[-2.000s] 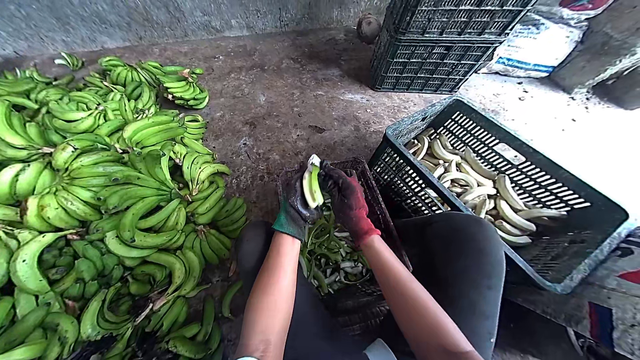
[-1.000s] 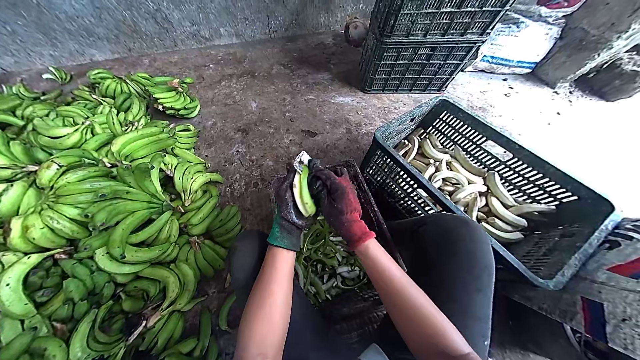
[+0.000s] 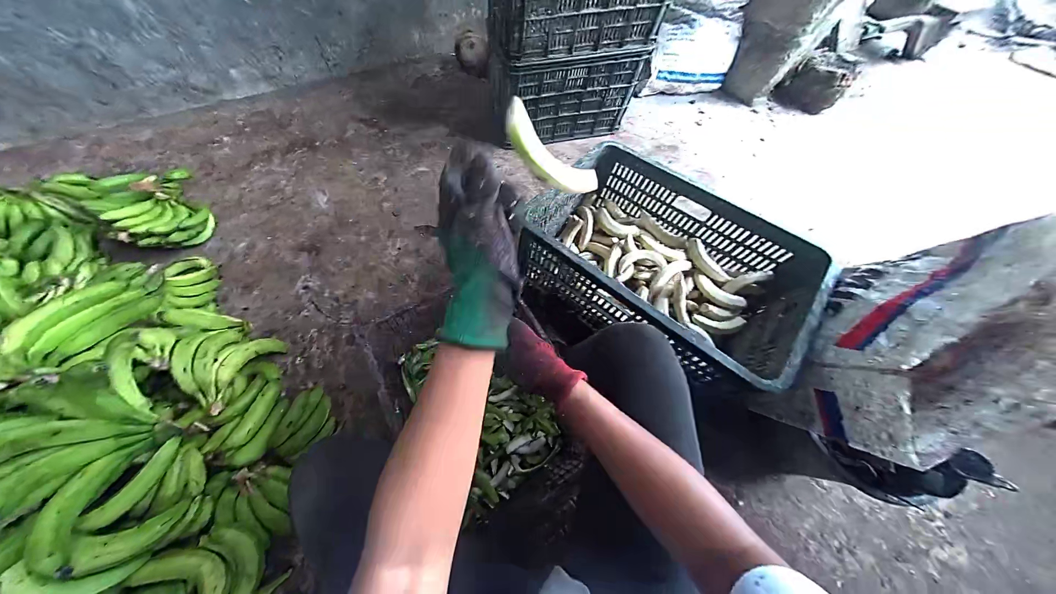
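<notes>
A peeled green banana (image 3: 549,157) is in the air just right of my left hand (image 3: 478,223), above the near left corner of a dark plastic crate (image 3: 800,330). My left hand wears a dark glove with a green cuff; it is raised, blurred, and does not touch the banana. Lower and to the right, my right hand (image 3: 532,355) wears a red and dark glove; its fingers are hidden behind the left wrist. Peeled bananas (image 3: 660,264) lie heaped in the crate. Green peels (image 3: 520,437) fill a container between my legs.
Bunches of unpeeled green bananas (image 3: 124,429) cover the floor at left. Stacked black crates (image 3: 569,91) stand at the back, beside a white sack (image 3: 693,49). A sheet with red and blue stripes (image 3: 891,330) lies right of the crate.
Both hands were together around a partly peeled banana. The left hand has moved up and let go of it, and the banana is now in the air by the crate. The view has shifted.
</notes>
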